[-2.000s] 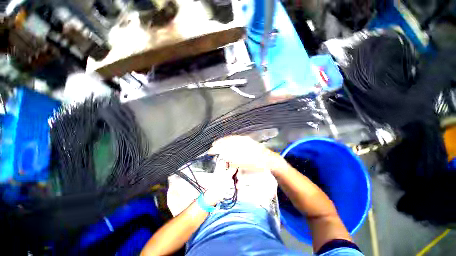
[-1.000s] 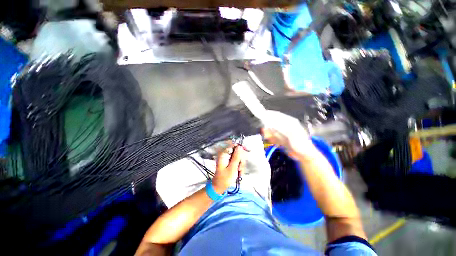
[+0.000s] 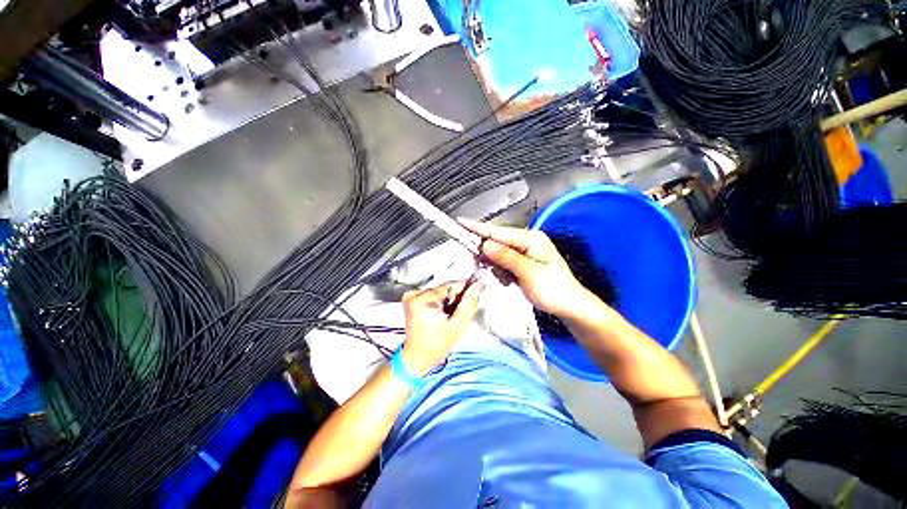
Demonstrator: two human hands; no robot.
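Note:
My right hand [image 3: 531, 264] grips the near end of a flat silvery loading bar [image 3: 430, 212], which points up and left over the black cables [image 3: 328, 244]. My left hand [image 3: 434, 323] is just left of it, thumb and fingers pinched on thin black cable ends [image 3: 457, 295]. The fingertips of both hands nearly meet above the pale lap cloth [image 3: 338, 360]. Whether a cable end touches the bar is too small to tell.
Pliers [image 3: 418, 107] with pale handles lie open by the mold plate [image 3: 149, 154]. A blue bucket [image 3: 686, 288] with black pieces stands at my right knee. Coiled cables [image 3: 129, 258] lie at left and more [image 3: 716, 60] at upper right. A blue tray [image 3: 619, 40] is at the top.
A second ago my right hand was farther from my left, with the bar blurred in motion. Now it is beside my left fingertips. The camera view has turned and shifted.

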